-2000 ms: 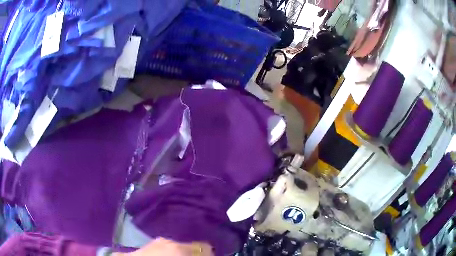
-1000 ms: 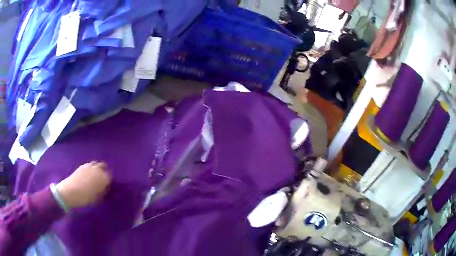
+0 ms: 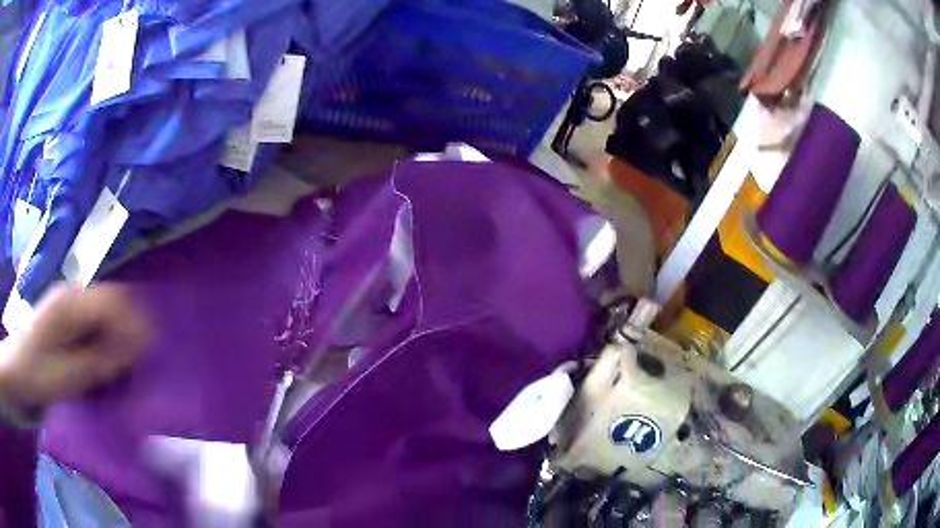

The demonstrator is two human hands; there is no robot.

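Note:
My left hand [image 3: 77, 345] is at the left edge, blurred, its fingers closed on a purple panel [image 3: 196, 351]. The cloth near the hand is blurred too, and a white piece [image 3: 222, 480] shows at its lower part. Another purple panel [image 3: 412, 433] with a pale edge line lies in front of the overlock machine [image 3: 618, 402], over the purple heap [image 3: 495, 237]. The white oval plate [image 3: 531, 410] is at the machine's left side. My right hand is not in view.
Blue garments [image 3: 196, 113] with white tags [image 3: 276, 98] are heaped at upper left. A blue crate [image 3: 443, 77] stands behind the purple heap. Purple thread cones [image 3: 809, 186] stand at right. A yellow and black striped surface [image 3: 727, 273] is behind the machine.
My left hand came in over the purple cloth, then moved left and up. The front purple panel has shifted, its pale edge now forming a long curve. A white piece now shows at the bottom.

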